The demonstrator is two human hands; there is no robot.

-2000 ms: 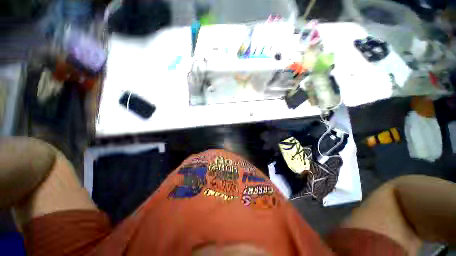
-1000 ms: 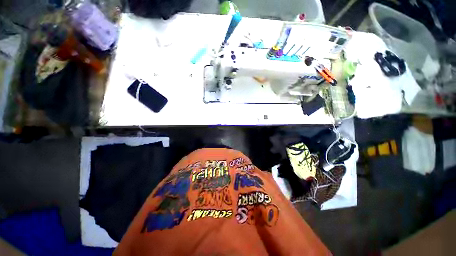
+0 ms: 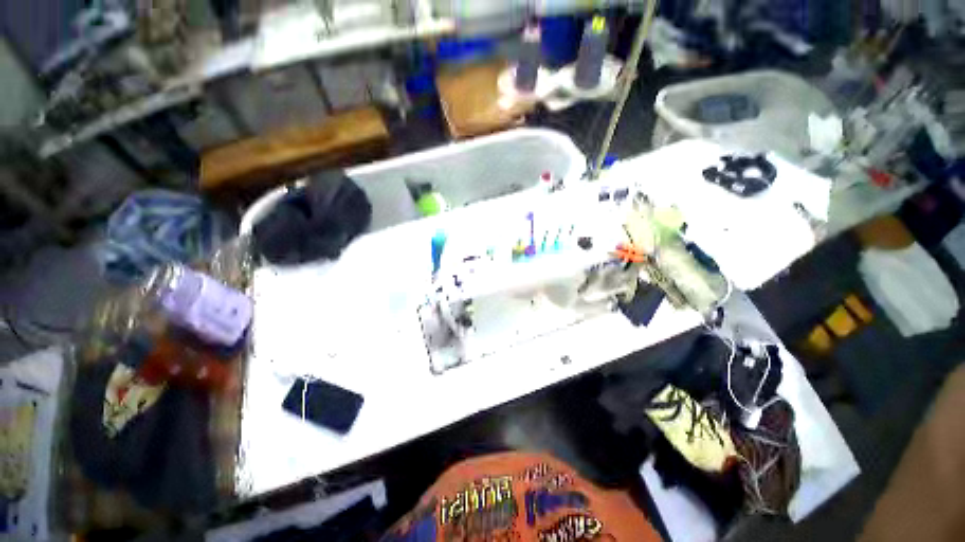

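Neither of my hands is in the picture; only a blurred part of my right arm shows at the lower right edge. Nearest in front of me is a white sewing machine (image 3: 529, 297) on a white table (image 3: 317, 466). A black smartphone (image 3: 324, 405) lies on the table's left part with a thin white cord across it. Orange-red snips (image 3: 631, 253) lie on the right end of the machine. Black cloth pieces with a cream printed piece (image 3: 690, 428) and a white cord (image 3: 745, 407) lie on a white board to the right.
A lilac tumbler (image 3: 207, 307) stands left of the table. A dark cloth bundle (image 3: 313, 217) lies at the back left, by a long pale bin (image 3: 487, 169). A black looped item (image 3: 740, 174) lies at the table's right. Another bin (image 3: 741, 104) stands behind.
The view has tilted up and turned, so the table sits lower and slanted, and the area behind it shows. My arms, bent at both sides two seconds ago, are now mostly out of view.
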